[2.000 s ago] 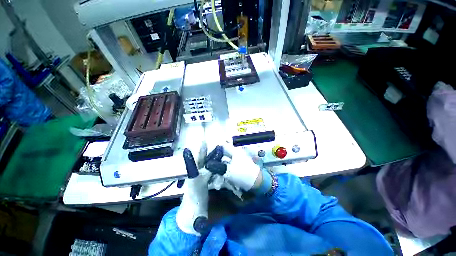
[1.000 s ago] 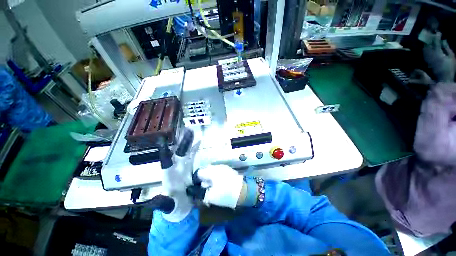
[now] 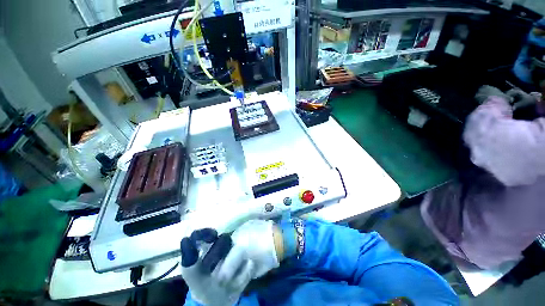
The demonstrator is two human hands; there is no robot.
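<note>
My left hand (image 3: 206,266), in a white glove with black fingertips, is in front of the machine's front edge with its fingers bent. My right hand (image 3: 256,244), also white-gloved, lies against it; its fingertips overlap the left hand and are partly hidden. No part shows in either hand. The left brown fixture (image 3: 152,176) has slots that look empty. The right brown fixture (image 3: 254,119) holds white parts under the blue dispensing tip (image 3: 239,95). Rows of loose white parts (image 3: 208,160) lie on the plate between the fixtures.
A red emergency stop (image 3: 307,196) and small round buttons sit on the front right edge. Black bars lie before both fixtures. A small black box (image 3: 313,113) with bags stands right rear. A person in a pink sleeve (image 3: 508,140) works at the green-matted bench (image 3: 382,140) on the right.
The view has turned right, so the machine appears further left. My left hand's spread fingers have bent in, and both hands are now pressed together. The fixtures look unchanged.
</note>
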